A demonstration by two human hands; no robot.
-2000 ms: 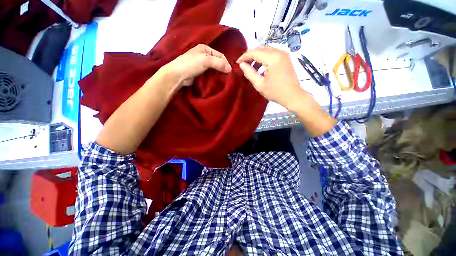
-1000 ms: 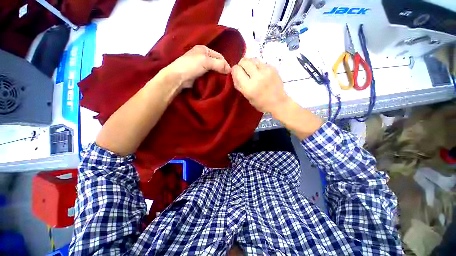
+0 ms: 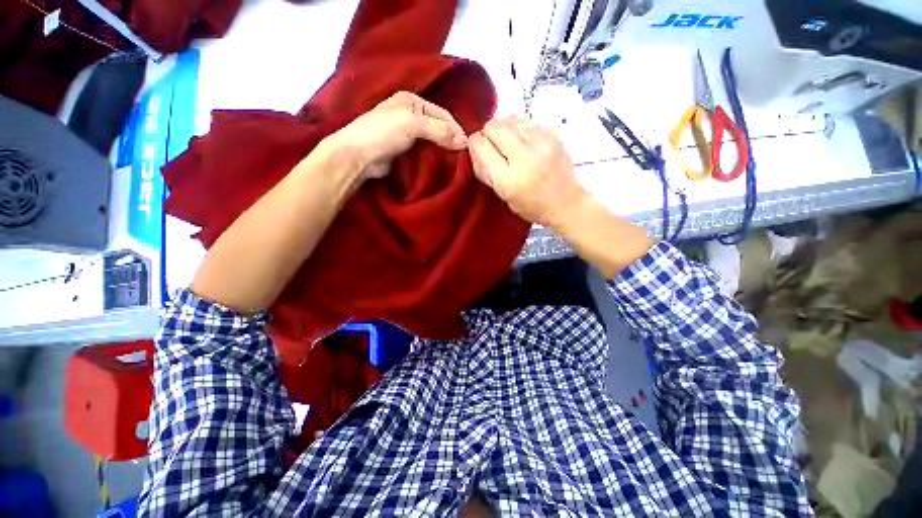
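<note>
The dark red garment piece (image 3: pixel 435 253) lies bunched on the white machine table and hangs over its front edge. My left hand (image 3: pixel 399 132) pinches the cloth near its upper right edge. My right hand (image 3: pixel 526 170) is beside it with its fingertips together, touching my left fingertips at the same edge. What lies between the fingertips is too small to tell. The black thread snips (image 3: pixel 627 140) lie on the table right of my right hand. The scissors with one orange-yellow and one red handle ring (image 3: pixel 710 142) lie further right.
The JACK sewing machine head (image 3: pixel 728 51) stands at upper right, its presser foot area (image 3: pixel 576 76) above my right hand. A dark blue cord (image 3: pixel 738 132) lies by the scissors. A grey vented housing (image 3: pixel 51 182) is at left, a red stool (image 3: pixel 109 400) below, khaki garments (image 3: pixel 829 304) at right.
My right hand has moved left from slightly apart to meet my left fingertips, compared with two seconds ago. Since one second ago the hands have barely moved.
</note>
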